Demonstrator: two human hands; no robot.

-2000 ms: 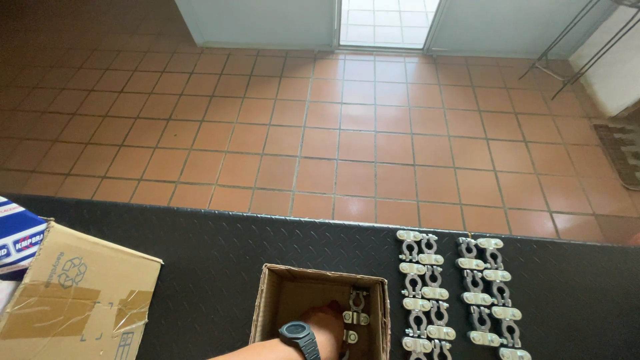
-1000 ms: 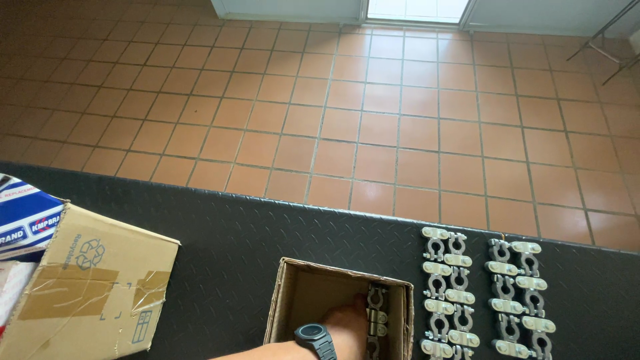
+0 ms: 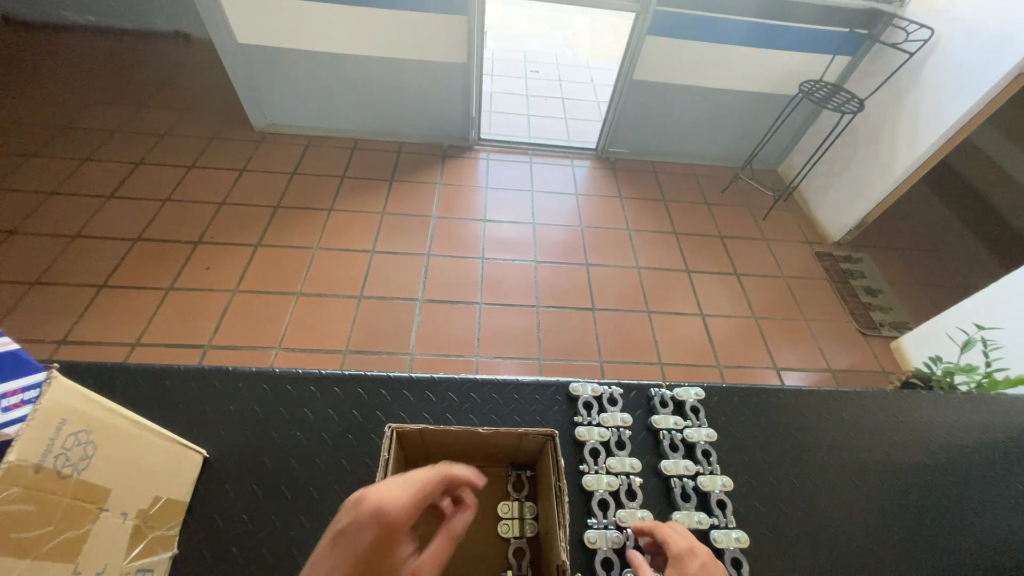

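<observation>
My left hand [image 3: 408, 520] is over the left part of an open cardboard box [image 3: 472, 433], its fingers curled apart with nothing visible between them. Inside that box, metal battery terminal clamps [image 3: 518, 520] lie in a line along the right side. To the right of the box, my right hand [image 3: 672, 552] is at the lower end of a double column of battery terminal clamps [image 3: 604, 480], its fingertips touching or closing on one at the bottom edge. Another double column of clamps [image 3: 694, 464] runs beside it. Whether the right fingers grip that clamp is unclear.
A taped cardboard box [image 3: 96, 488] and a blue-and-white package [image 3: 20, 384] are at the left of the black textured tabletop [image 3: 296, 448]. Past the table are a tiled floor [image 3: 448, 272], a metal plant stand [image 3: 832, 96], a doormat [image 3: 864, 296] and a green plant [image 3: 968, 368].
The hand wearing a watch was inside the box beside the clamps; now my left hand is above the box's left part, and my right hand shows at the clamp columns. The view has tilted up.
</observation>
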